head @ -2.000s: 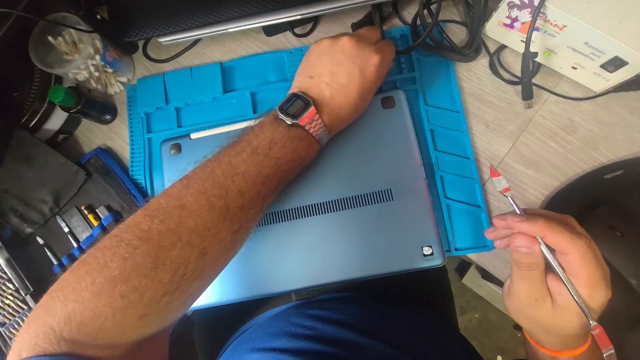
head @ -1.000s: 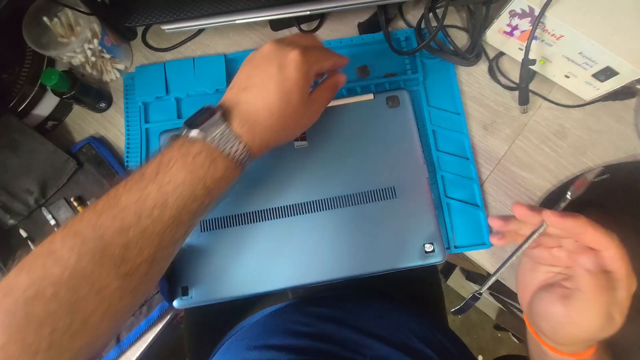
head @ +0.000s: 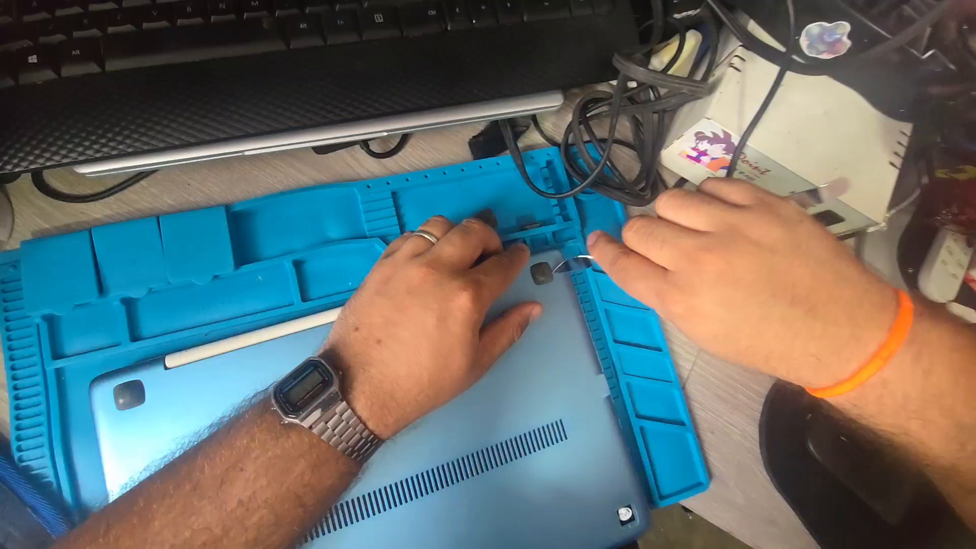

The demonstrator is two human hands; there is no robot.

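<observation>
A blue laptop point(head: 488, 427) lies underside up on a blue silicone repair mat point(head: 663, 389). My left hand point(head: 427, 320), with a ring and a wristwatch point(head: 309, 389), rests on the laptop's rear edge, fingers spread near a square rubber foot point(head: 541, 273). It holds nothing that shows. My right hand point(head: 732, 282) grips a thin metal pry tool point(head: 573, 264), whose flat tip touches the laptop's corner beside that foot; most of its handle is hidden by the hand. Another rubber foot point(head: 129, 394) is at the far left corner.
A black laptop keyboard point(head: 305, 46) stands behind the mat. Coiled black cables point(head: 610, 145) lie over the mat's back right corner. Beyond my right hand is a pale box point(head: 823, 130) with stickers. A black rounded object point(head: 801, 450) sits at the lower right.
My right hand has moved from the right side up to the laptop's corner with the metal tool. My left hand has moved right along the rear edge. The view is closer.
</observation>
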